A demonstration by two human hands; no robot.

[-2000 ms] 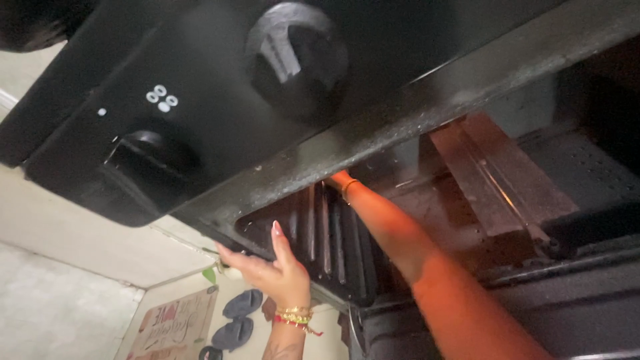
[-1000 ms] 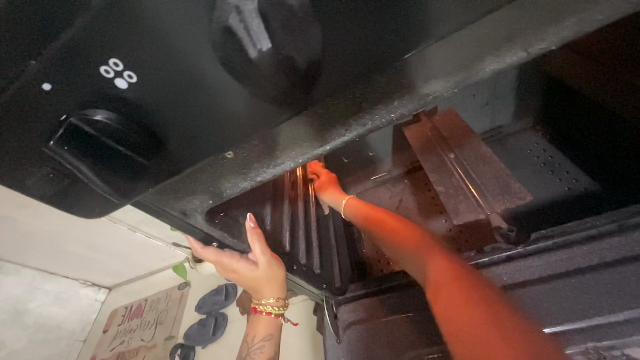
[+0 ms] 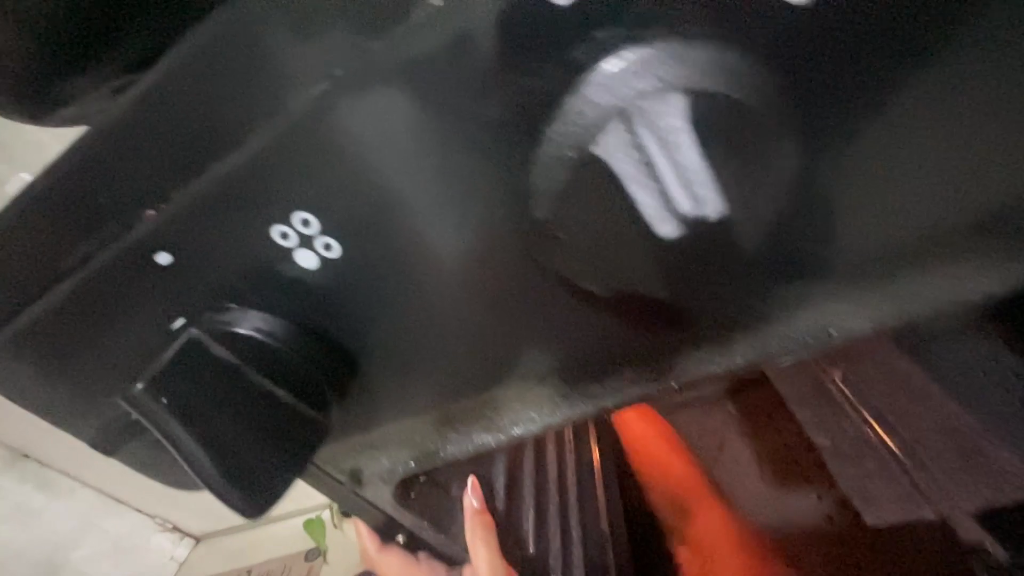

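Note:
Only the fingers and thumb of my left hand show at the bottom, spread apart near the oven's side edge, with nothing seen between them. My right forearm, lit orange, reaches into the oven; my right hand is hidden behind the front edge of the control panel. Left of that arm is a ribbed dark metal oven part. To its right lies a flat metal burner cover with a glowing slit. A black stove knob and a second knob with a silvery grip stand out from the panel.
The metal lip of the panel runs slantwise above the oven opening. At lower left are a pale wall, a green leaf and part of a mat bearing writing.
The view has moved closer to the knobs. My right hand, seen inside the oven a second ago, is now hidden behind the panel's edge. My left hand shows less, its fingers still spread.

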